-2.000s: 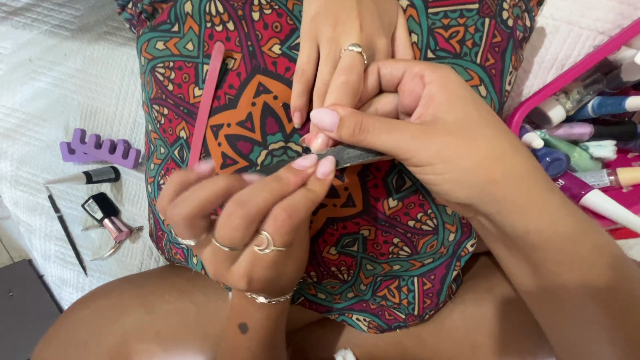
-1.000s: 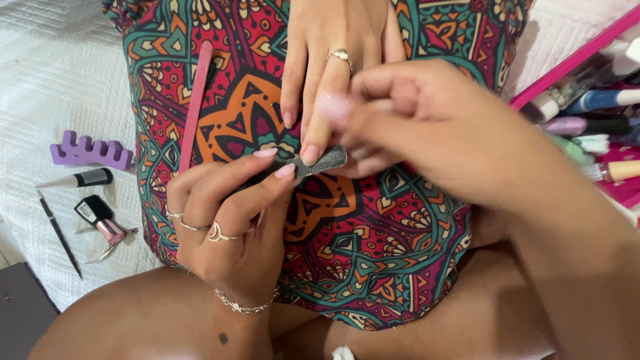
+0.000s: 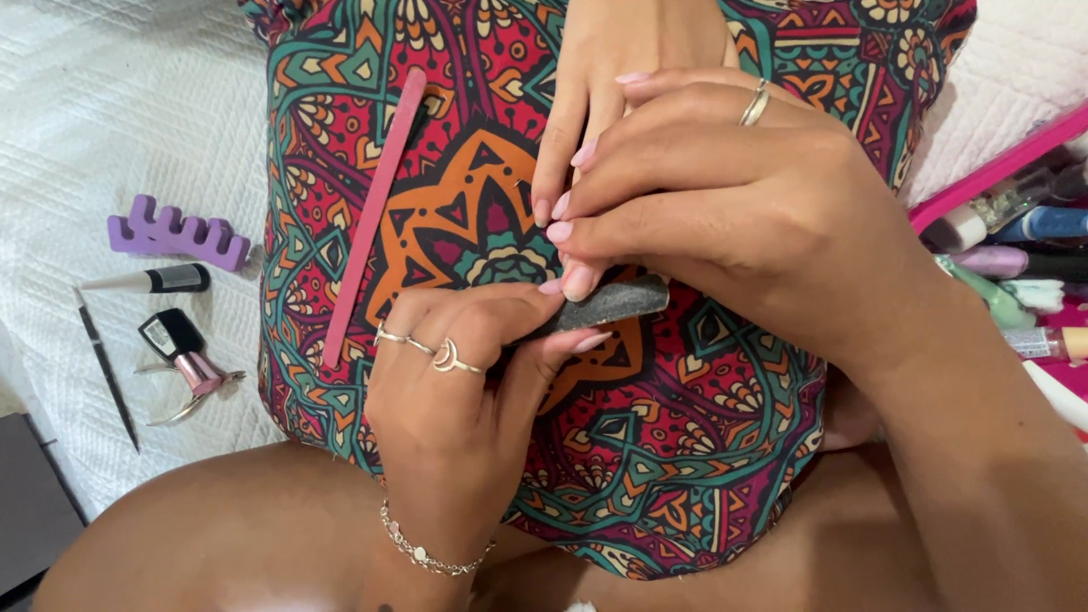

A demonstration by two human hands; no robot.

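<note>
My left hand (image 3: 463,365), with rings and a chain bracelet, grips a dark grey nail file (image 3: 616,304) between thumb and fingers. The file's free end lies by the fingertip of another person's hand (image 3: 586,93), which rests palm down on a patterned cushion (image 3: 501,204). From the right, my right hand (image 3: 722,187) reaches over that hand, its thumb and fingertips around one of the person's fingers; part of the grip is hidden. A pink nail file (image 3: 374,217) lies slanted on the cushion, left of the hands.
On the white quilted cover left of the cushion are a purple toe separator (image 3: 178,234), a white-and-black tube (image 3: 149,279), a thin dark tool (image 3: 106,374), a nail polish bottle (image 3: 180,348) and metal nippers (image 3: 183,412). A pink tray (image 3: 1003,166) with several bottles stands right.
My right hand has turned, its fingers now spread over the other person's hand. My left hand still holds the dark file at the fingertip.
</note>
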